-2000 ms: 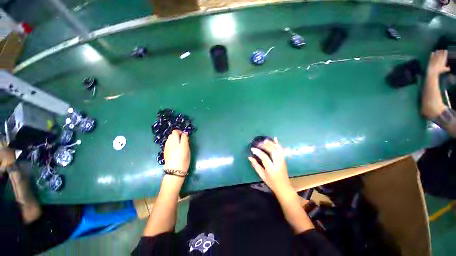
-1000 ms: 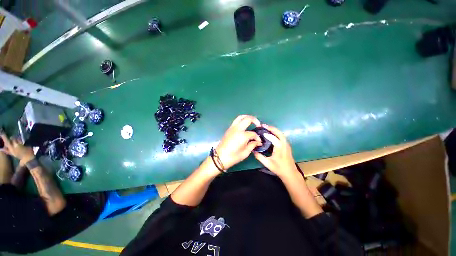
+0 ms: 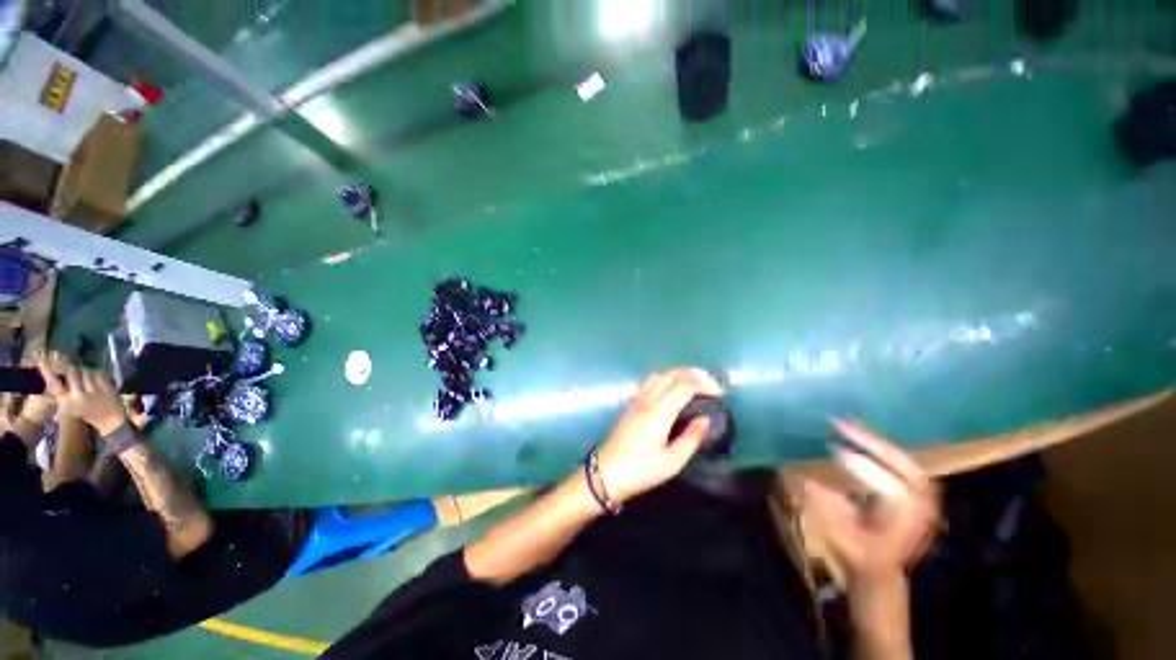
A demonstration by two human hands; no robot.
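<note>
My left hand [image 3: 660,436] is around a black cylinder [image 3: 713,429] near the front edge of the green bench, its round end showing beside my thumb. My right hand [image 3: 883,509] is blurred, off to the right over the bench edge near the carton; whether it holds anything cannot be told. A pile of small glossy black parts [image 3: 467,338] lies on the bench left of my left hand.
A white disc [image 3: 357,368] and clustered motor assemblies [image 3: 248,401] lie left, beside a grey box [image 3: 172,338]. Another black cylinder [image 3: 703,77] stands at the back. An open carton [image 3: 1125,516] is at right. A person's hand [image 3: 84,391] is at far left.
My right hand has left the cylinder and moved right, toward the carton. My left hand stays on the cylinder. Earlier my left hand was at the pile. The view has shifted.
</note>
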